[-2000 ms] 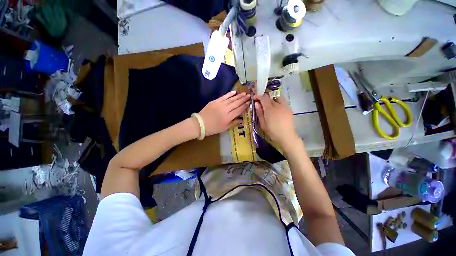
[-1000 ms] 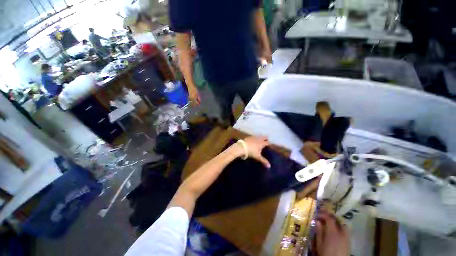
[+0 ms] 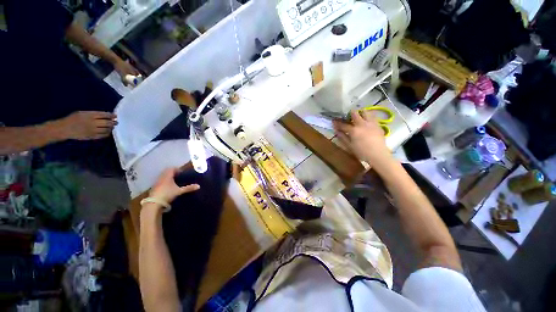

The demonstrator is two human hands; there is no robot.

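Observation:
A dark fabric panel [image 3: 198, 210] lies on the brown board [image 3: 228, 259] left of the needle. My left hand [image 3: 166, 187] rests on the panel with thumb and fingers spread. A small dark piece [image 3: 297, 208] lies at the front end of the machine bed, over the yellow tape [image 3: 263, 201]. The presser foot area [image 3: 245, 156] is free of my hands. My right hand [image 3: 361, 137] is right of the needle, its fingertips at the yellow-handled shears [image 3: 381, 116]; whether it grips something there cannot be told.
The white sewing machine [image 3: 274, 91] with blue JUKI lettering stands behind the bed. Its lamp [image 3: 197, 153] hangs near the needle. A brown strip [image 3: 320, 146] lies between needle and right hand. Another person's hand [image 3: 91, 125] is at the trough's left edge. Bottles [image 3: 472, 155] stand at right.
The view has swung back from the left to the machine. My right hand has moved from beside the needle to the shears. My left hand stays on the dark panel.

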